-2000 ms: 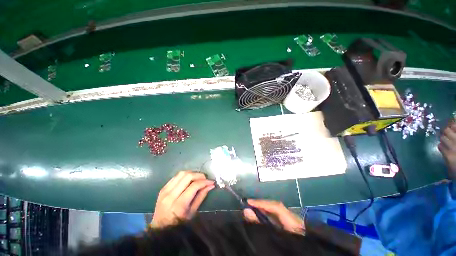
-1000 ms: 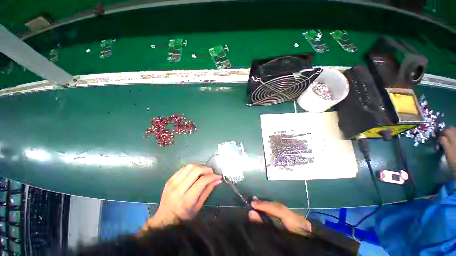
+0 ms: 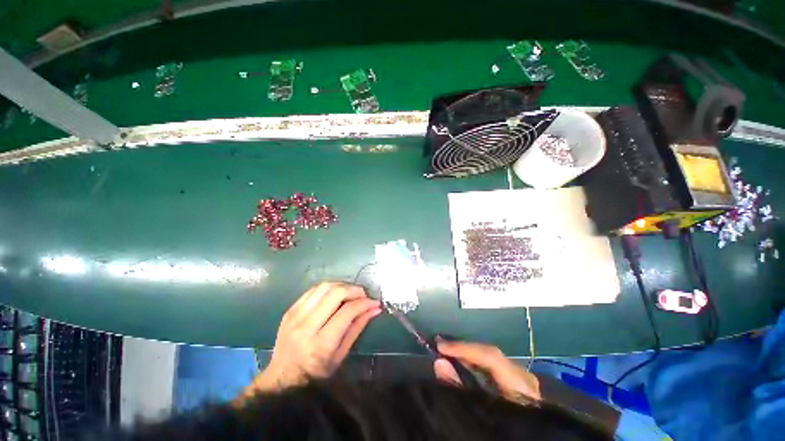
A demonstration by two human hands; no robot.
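Note:
A small circuit board (image 3: 398,274), washed out white by glare, lies on the dark green bench in front of me. My right hand (image 3: 484,366) is closed around the dark handle of a soldering iron (image 3: 419,334); its thin tip reaches the board's lower left edge. My left hand (image 3: 331,323) is at the board's lower left, thumb and fingertips together near the tip. A thin dark line curves up from these fingertips; whether they pinch it or the board's edge cannot be told. Dark hair hides the wrists and part of the iron.
Red component pile (image 3: 291,220) on the left. Pale card (image 3: 585,271) with dark pieces on the right. Behind it stand a fan (image 3: 486,142), a white tub (image 3: 594,155) and the soldering station (image 3: 633,172). Green boards (image 3: 282,79) lie on the belt. A blue sleeve (image 3: 706,379) is at lower right.
The view has shifted. The hands and iron stay almost in place at the board. The other person's hand at the right edge has left the picture. An orange light now shows on the station.

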